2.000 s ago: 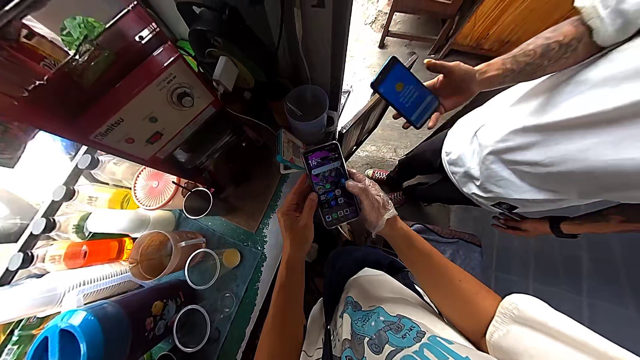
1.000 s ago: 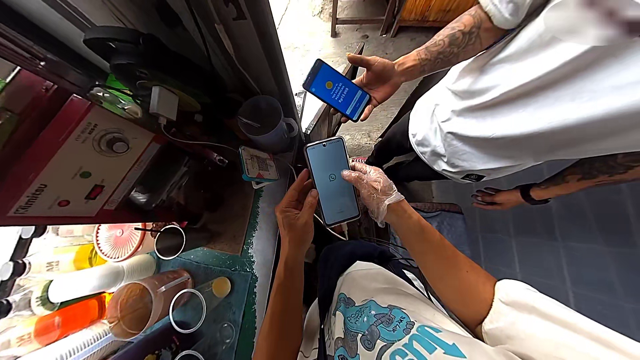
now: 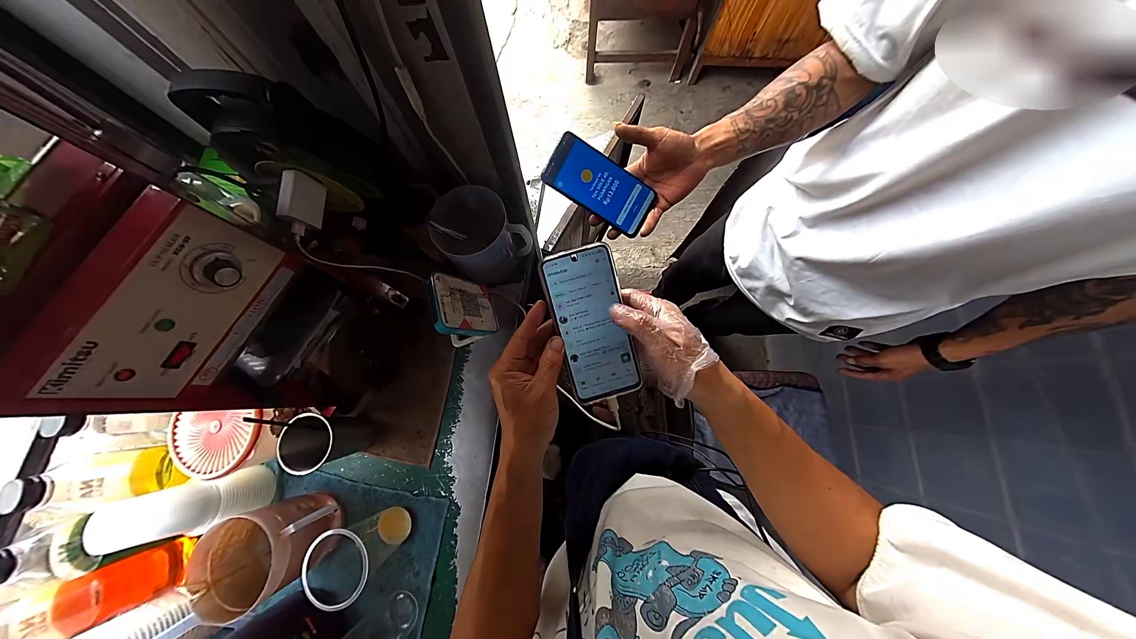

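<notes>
A smartphone with a light list on its screen is held upright between my two hands. My bare left hand grips its left edge and lower side. My right hand, in a clear plastic glove, holds the right edge, with the thumb over the screen. A white charging cable hangs below the phone. Just beyond it, another person's hand holds out a second smartphone with a blue screen.
A red Kimitsu machine stands at left. Below it are bottles, a brown-filled pitcher and a plastic cup on the counter. A grey mug and a small stand with a printed code sit near my phone. The other person stands at right.
My phone's screen has gone from a home screen with icons, through a plain loading screen, to a light list. The other person's phone has come closer to mine. The view has shifted.
</notes>
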